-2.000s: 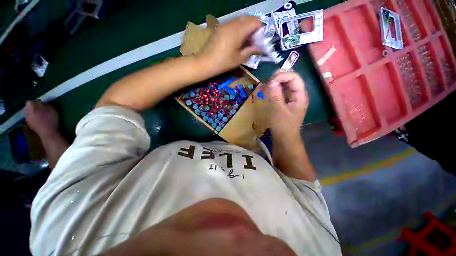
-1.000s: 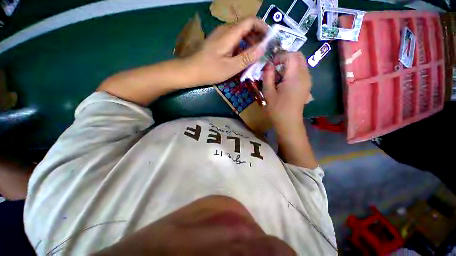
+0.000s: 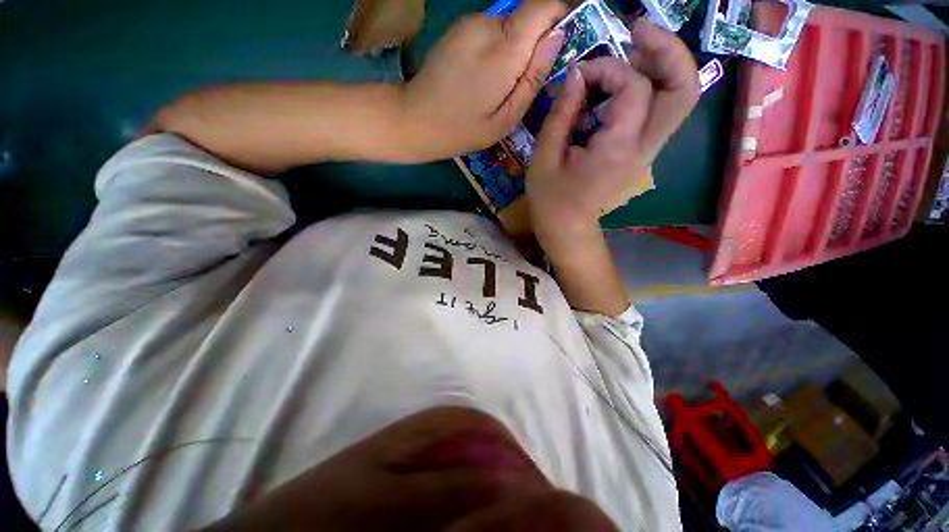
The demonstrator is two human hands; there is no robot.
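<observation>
My left hand (image 3: pixel 479 85) is at the top centre, its fingers closed around a white housing (image 3: pixel 589 35) with a green circuit board inside. My right hand (image 3: pixel 609 130) is just right of it, fingers bent and fingertips at the housing's near edge. The fingers hide part of the housing, and whether the right hand grips anything cannot be told. Below the hands is the open carton (image 3: pixel 481 185) with blue cells (image 3: pixel 497 175), mostly hidden by the hands and arms.
Another white housing (image 3: pixel 758 31) and a small oval part (image 3: pixel 710 75) lie at the upper right. A pink-red compartment tray (image 3: pixel 775 197) stands right, with a white-grey piece (image 3: pixel 874 100) on it. Torn cardboard (image 3: pixel 383 23) lies upper left. A red stool (image 3: pixel 718 431) and cartons are lower right.
The view has shifted, so the bench items sit higher in the picture. Both hands have come together at the housing. The carton, widely visible at first, is now mostly covered.
</observation>
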